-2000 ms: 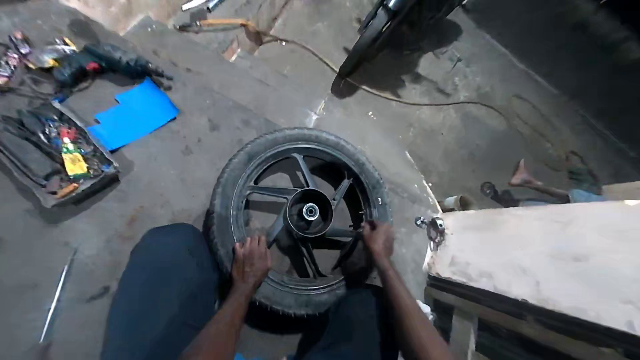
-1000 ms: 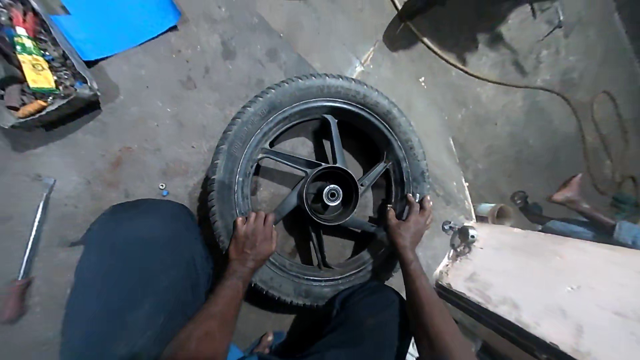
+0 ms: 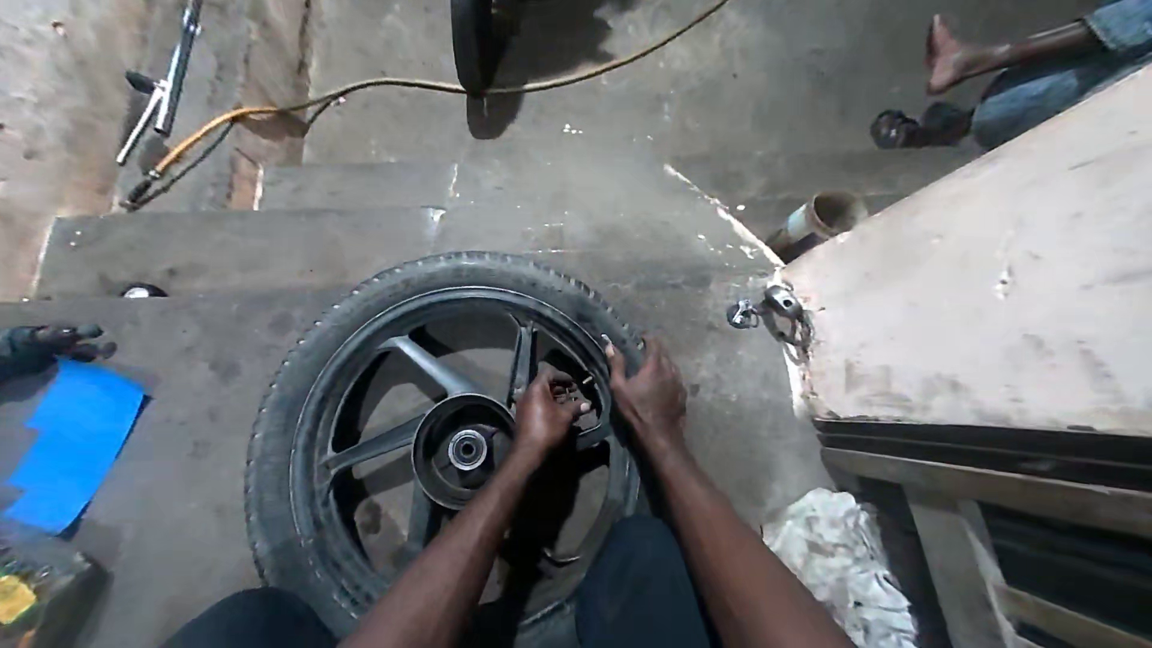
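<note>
A motorcycle wheel (image 3: 310, 360) with a black tyre and dark spoked rim lies in front of my knees, its round hub (image 3: 467, 450) facing up. My left hand (image 3: 547, 409) reaches over the hub into a gap between spokes, fingers curled close to a valve stem (image 3: 589, 381) at the inner rim; whether it grips anything is unclear. My right hand (image 3: 650, 387) rests on the right side of the tyre and rim, its fingers over the tyre edge.
A hose (image 3: 378, 83) crosses the floor beyond the wheel. Right are a pale panel (image 3: 981, 270), a tin can (image 3: 835, 214) and a crumpled white cloth (image 3: 841, 558). Blue sheet (image 3: 81, 441) lies left. Another person's legs (image 3: 1035, 54) show at upper right.
My left hand has moved from the near left rim to the wheel's inner right side. My right hand has moved up along the rim. The view has shifted noticeably.
</note>
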